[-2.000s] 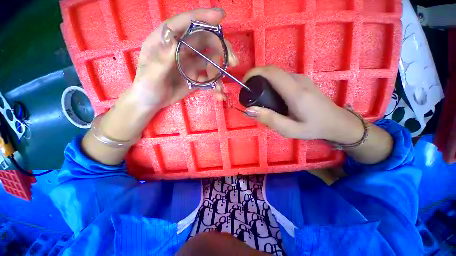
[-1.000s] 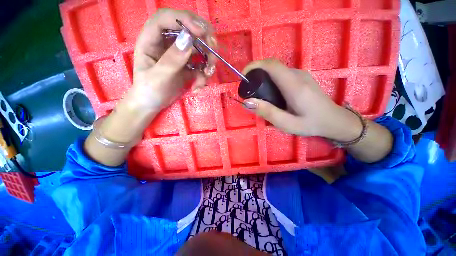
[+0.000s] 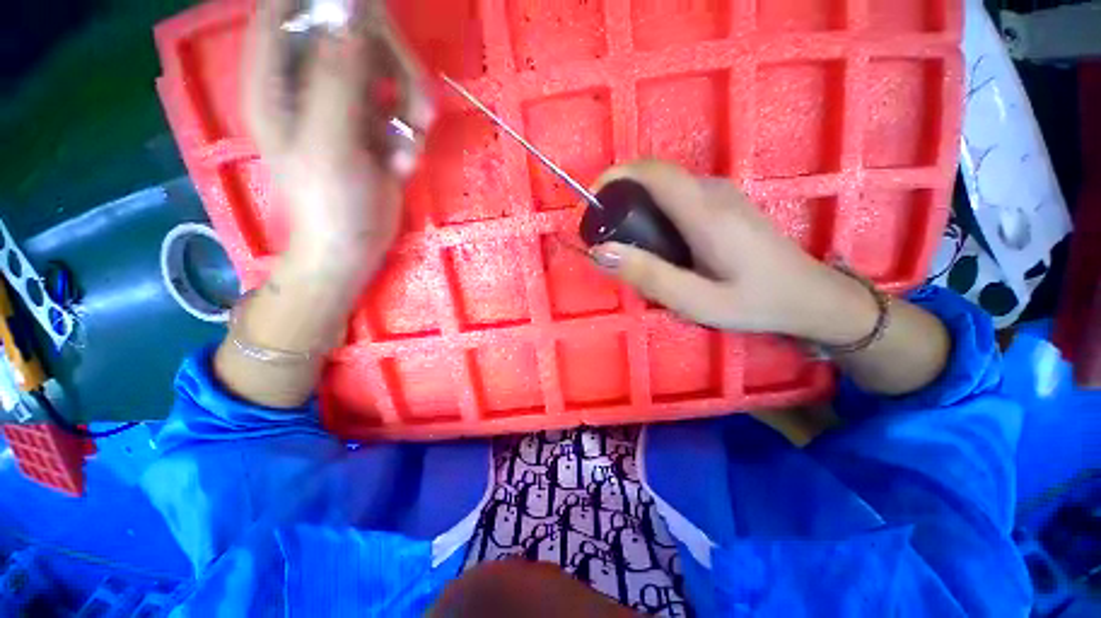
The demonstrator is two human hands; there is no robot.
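My left hand [image 3: 326, 145] is blurred over the upper left of the red foam tray [image 3: 580, 199]. Its fingers are curled around the watch case [image 3: 405, 127], of which only small shiny metal bits show between the fingers. My right hand [image 3: 724, 248] grips the bulbous black handle of a screwdriver-like tool [image 3: 634, 223] over the middle of the tray. Its thin straight metal shaft points up and left, and the tip is apart from the case. The tray pockets that show hold no cases.
A pale tape roll [image 3: 199, 272] lies left of the tray on the dark green bench [image 3: 121, 242]. A punched white strip [image 3: 34, 290] and a yellow-handled tool [image 3: 18, 350] are at the far left. A white film sheet [image 3: 1014, 157] lies at the right.
My left hand has turned and moved up and left with the case, off the tool's shaft. My right hand and the tool have hardly moved. The tray has shifted slightly.
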